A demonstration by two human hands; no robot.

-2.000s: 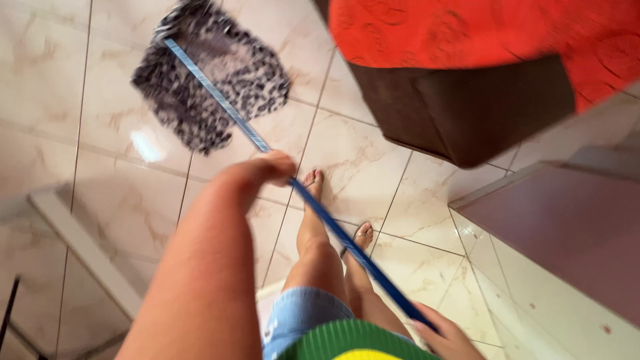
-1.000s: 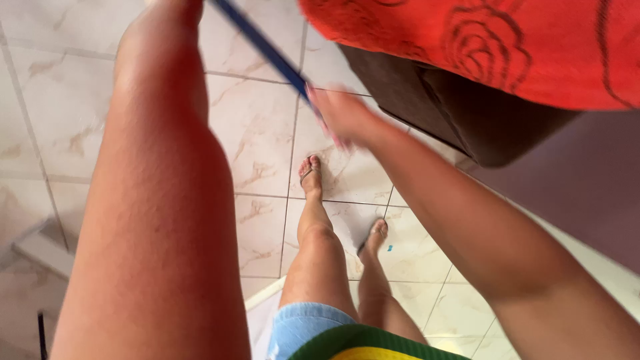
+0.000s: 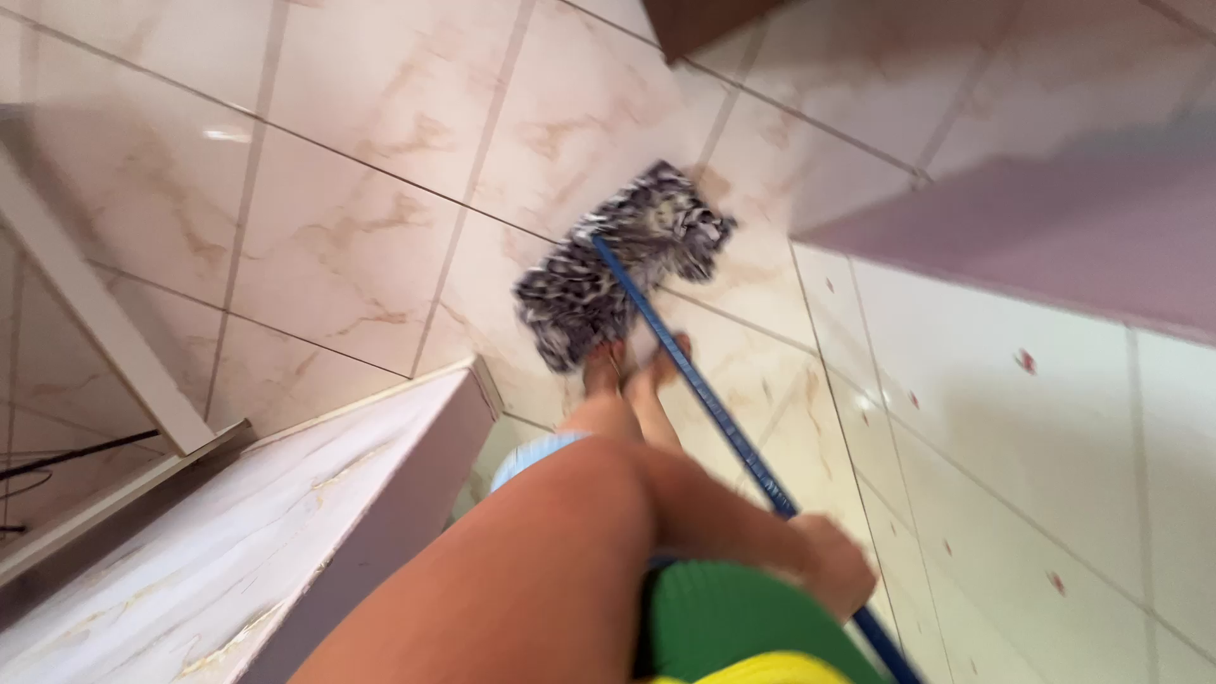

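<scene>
My left hand (image 3: 836, 565) is closed around a blue pole (image 3: 703, 389), with my left arm reaching across my body from the lower left. The pole slants from the lower right edge up to a black, grey and white patterned cloth (image 3: 617, 256), bunched over its far end, so the head beneath is hidden. The cloth lies on the tiled floor (image 3: 361, 218) right in front of my feet, close to or touching the toes of one foot. My right hand is out of view.
A marble-patterned panel (image 3: 323, 503) with a mauve side stands at the lower left, near a pale slanting bar (image 3: 95, 313). The corner of a brown piece of furniture (image 3: 712, 24) shows at the top. A mauve surface (image 3: 1035, 209) and a pale tiled wall (image 3: 1026, 456) border the right.
The patterned cloth, ahead and to the left two seconds ago, now lies close to my feet. My right hand, seen in both earlier frames, has left view. The view has swung widely.
</scene>
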